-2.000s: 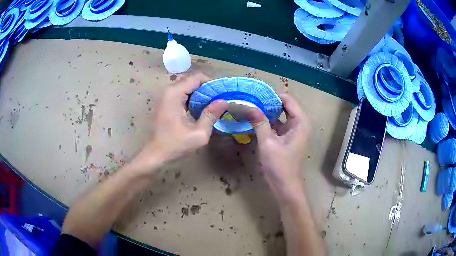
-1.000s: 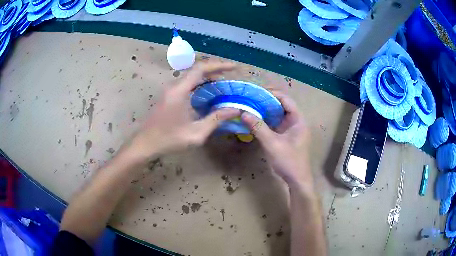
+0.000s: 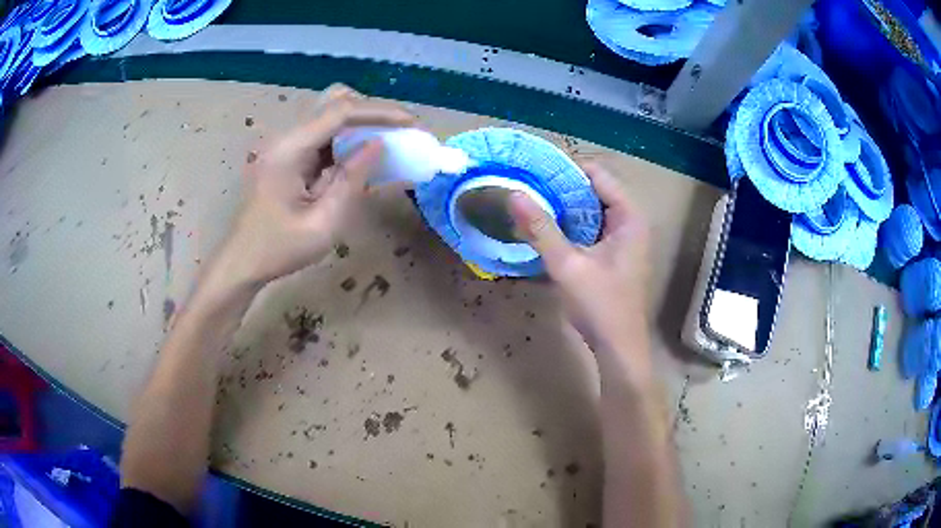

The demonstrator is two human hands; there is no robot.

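My right hand (image 3: 593,253) holds a light blue pleated ring (image 3: 480,237) above the board, its thumb at the inner edge of the hole. A darker blue band with a white inner edge lines the hole. My left hand (image 3: 299,175) holds the white glue bottle (image 3: 408,155) sideways, slightly blurred, its nozzle end pointing right at the ring's upper left part. Whether the nozzle touches the ring cannot be told. A bit of the yellow cutter (image 3: 479,270) shows under the ring's lower edge.
The glue-stained brown board (image 3: 103,268) lies below. A smartphone (image 3: 738,278) and a teal stick (image 3: 877,337) lie at right. Blue rings (image 3: 789,144) are heaped at upper right, others (image 3: 114,23) at upper left. A metal post (image 3: 727,62) and rail (image 3: 413,46) stand beyond the board.
My left hand has let go of the ring and taken up the glue bottle that stood beyond it. The ring, now in my right hand alone, is turned more face-up.
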